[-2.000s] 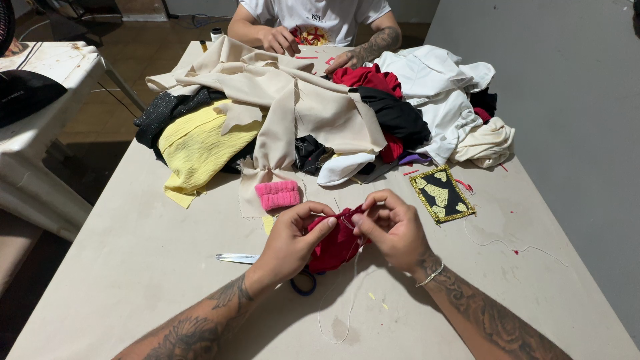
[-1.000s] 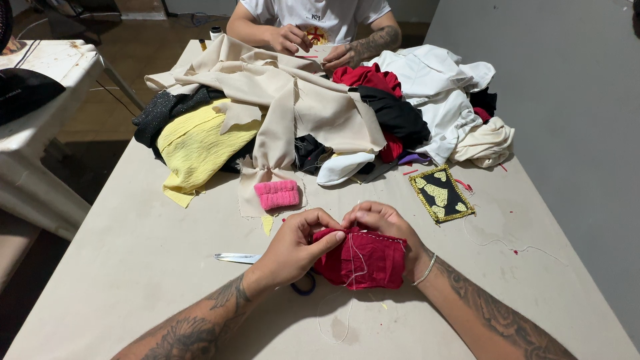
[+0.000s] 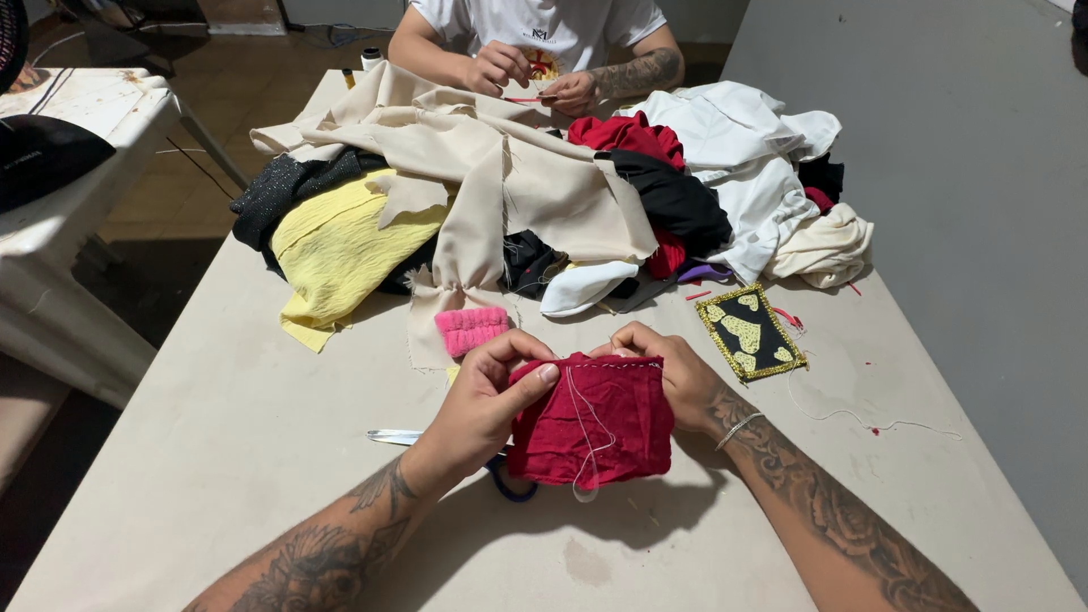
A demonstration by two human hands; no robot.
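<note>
A small piece of dark red fabric hangs spread between my hands, with a row of white running stitches along its top edge and a loose white thread down its front. My left hand pinches its upper left corner, thumb in front. Behind the upper right part is my right hand, its fingertips partly hidden by the cloth; whether it holds a needle cannot be seen. Scissors with dark blue handles lie partly beneath my left hand. A pink padded cloth piece rests just beyond that hand.
Beige fabric, yellow fabric, white fabric and black and red cloths are heaped across the table. A black patch with gold trim lies at right. Another person works opposite. An iron stands on the left table.
The red fabric was bunched between my fingers two seconds ago and is now spread flat, its stitched edge facing me. The other person's hands have risen off the table.
</note>
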